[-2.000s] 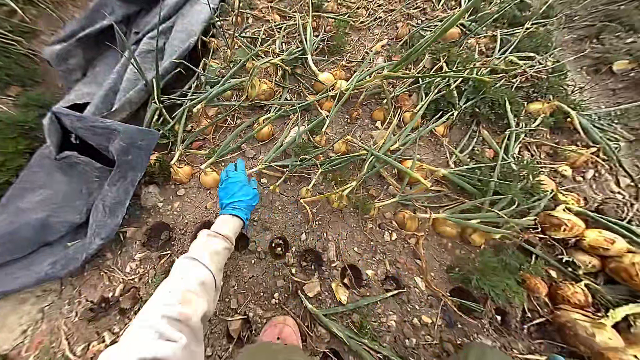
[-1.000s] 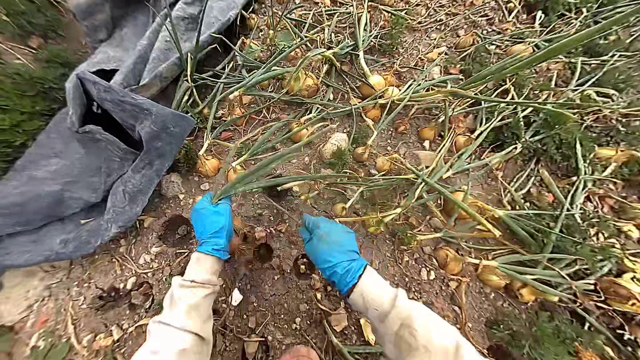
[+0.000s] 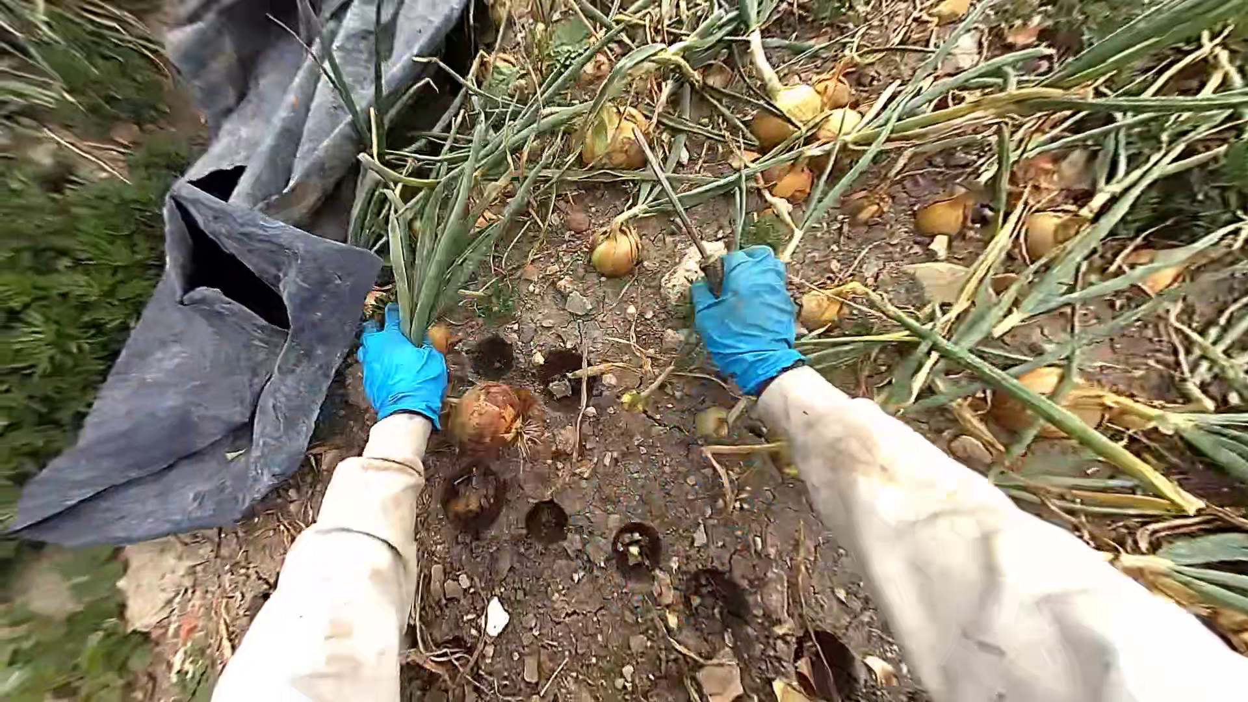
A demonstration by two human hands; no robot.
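My left hand [image 3: 402, 369], in a blue glove, is closed around the green leaves [image 3: 437, 249] of pulled onions. An onion bulb with roots [image 3: 487, 417] hangs just right of that hand, above the soil. My right hand [image 3: 746, 317], also in a blue glove, grips a thin dark metal tool [image 3: 678, 200] whose shaft points up and to the left; its kind cannot be told. Just beyond, a yellow onion [image 3: 615, 251] sits in the soil between the hands. A pale stone [image 3: 685, 275] lies beside my right hand.
Grey sheeting [image 3: 195, 409] lies folded at the left, beside green weeds [image 3: 73, 292]. More onions [image 3: 612, 136] with long leaves cover the ground ahead and at the right. Several round holes [image 3: 636, 548] mark the soil near me, among small stones.
Two seconds ago only my left hand was in view, and it showed no onions. Both hands have since come in, and my left hand has taken hold of onion leaves.
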